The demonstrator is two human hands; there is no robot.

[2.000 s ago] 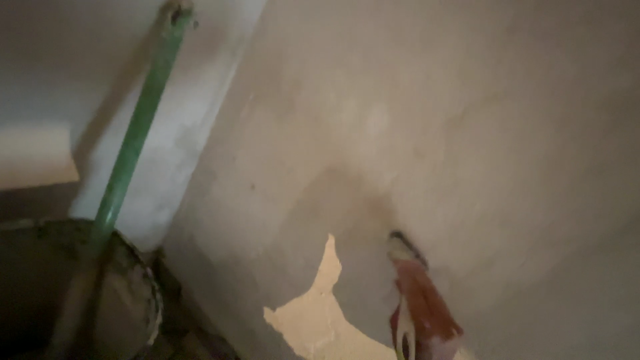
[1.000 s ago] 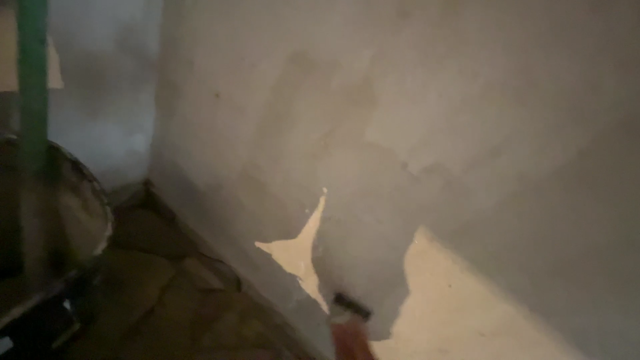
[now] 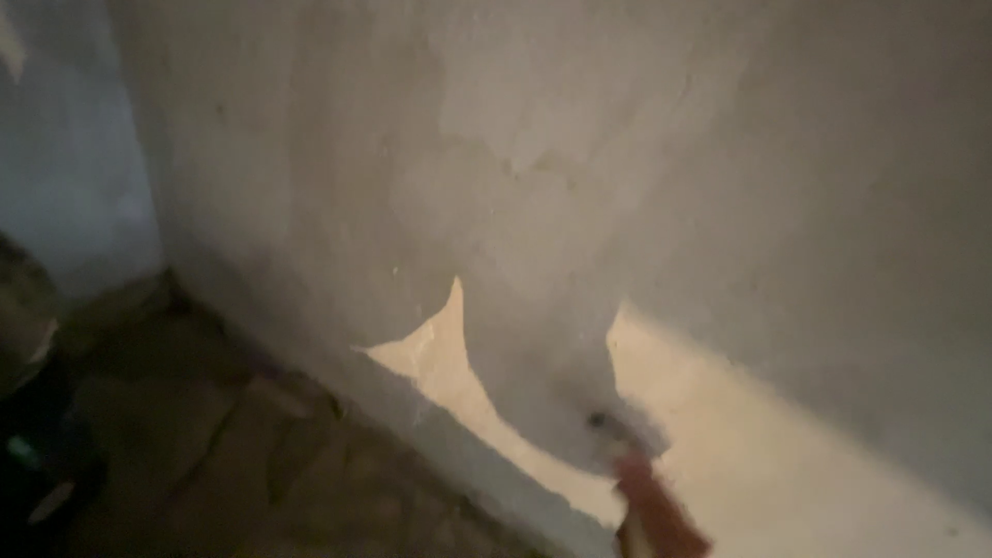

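My right hand (image 3: 659, 511), seemingly in a red glove, is at the bottom, right of centre. It is blurred and closed on a small tool (image 3: 616, 434) with a dark tip; the kind of tool cannot be told. That tip is at the wall (image 3: 542, 217), on a grey, damp-looking coat beside bare cream areas. One cream patch (image 3: 442, 341) has pointed ends and runs down to the right as a narrow strip. A larger cream area (image 3: 744, 434) lies right of the hand. My left hand is not in view.
A dark floor of irregular stone slabs (image 3: 209, 457) meets the wall's foot at lower left. Part of a round container (image 3: 23, 318) shows at the left edge, with a dark object (image 3: 46, 457) below it. Another wall (image 3: 70, 155) forms the corner.
The view has swung right and down, taking the green pole out of frame. My right hand with the tool has moved lower along the wall, and more of the cream area at right now shows.
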